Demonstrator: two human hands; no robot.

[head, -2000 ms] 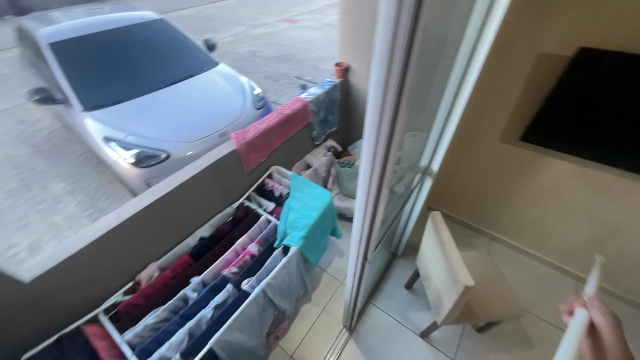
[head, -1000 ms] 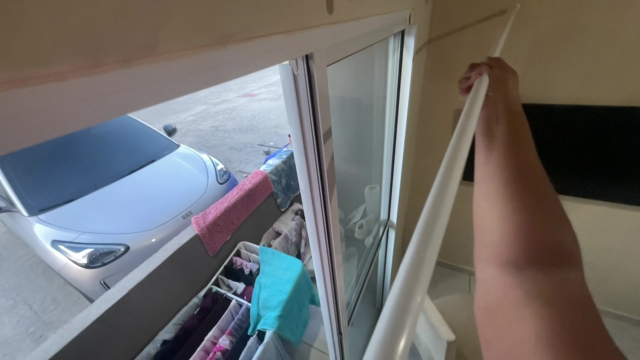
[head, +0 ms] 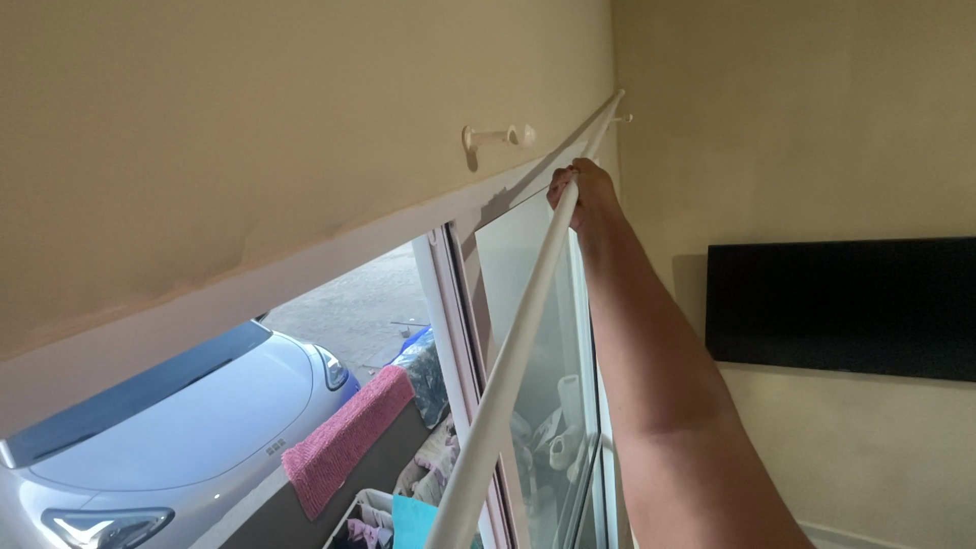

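Observation:
My right hand [head: 583, 191], on the raised arm, grips a long white curtain rod [head: 518, 351] part way along. The rod slants from the bottom centre up to its far tip, near the corner of the walls. A white rod bracket [head: 496, 137] is fixed to the wall left of my hand, apart from the rod. A second small bracket [head: 627, 118] shows close to the rod's far end; whether they touch I cannot tell. My left hand is out of view.
Below the brackets is a sliding glass door [head: 526, 305] with a white frame. Outside are a pink mat [head: 351, 435] over a low wall, a drying rack [head: 366, 499] with laundry and a silver car [head: 206, 412]. A black television [head: 839, 305] hangs on the right wall.
The view has tilted up to the wall above the door. My right hand and the rod, low at the right two seconds ago, are now raised, with the rod's far end near the corner.

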